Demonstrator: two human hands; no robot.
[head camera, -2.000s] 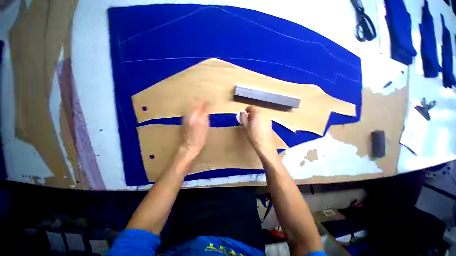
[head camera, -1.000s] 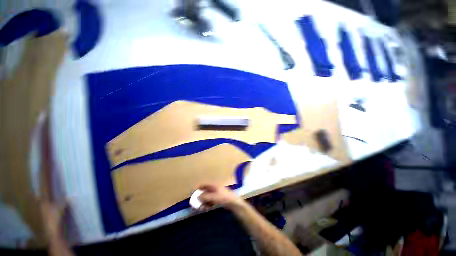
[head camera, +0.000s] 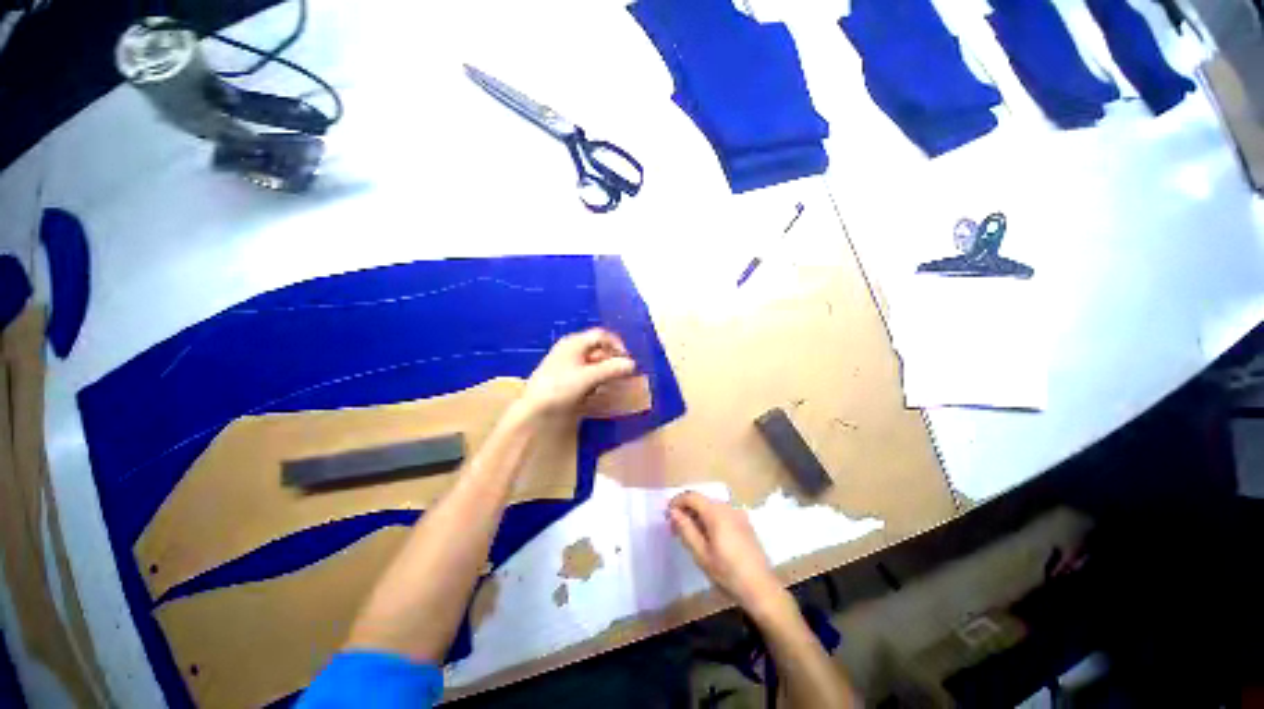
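Observation:
A clear pinkish ruler (head camera: 646, 513) lies across the right end of the blue cloth (head camera: 402, 305) and over the table's near part. My left hand (head camera: 582, 374) is over the ruler and the tab end of the larger card pattern (head camera: 319, 526), fingers bunched; what it grips is hidden. My right hand (head camera: 714, 533) is just right of the ruler, fingertips together; no chalk can be made out in it. The smaller card pattern (head camera: 277, 623) lies nearer me, partly behind my left arm. A long dark weight (head camera: 372, 461) rests on the larger pattern.
A short dark weight (head camera: 793, 452) lies on brown paper (head camera: 832, 346). Shears (head camera: 562, 132) and a cutting machine (head camera: 208, 104) are beyond the cloth. Folded blue pieces (head camera: 749, 97) are at the far right. A clip (head camera: 977, 249) with white paper (head camera: 977, 339) is at right.
The view has swung right. The ruler now lies across the cloth's right end. My left hand has come from the far left onto it, my right hand has moved right; its white chalk no longer shows.

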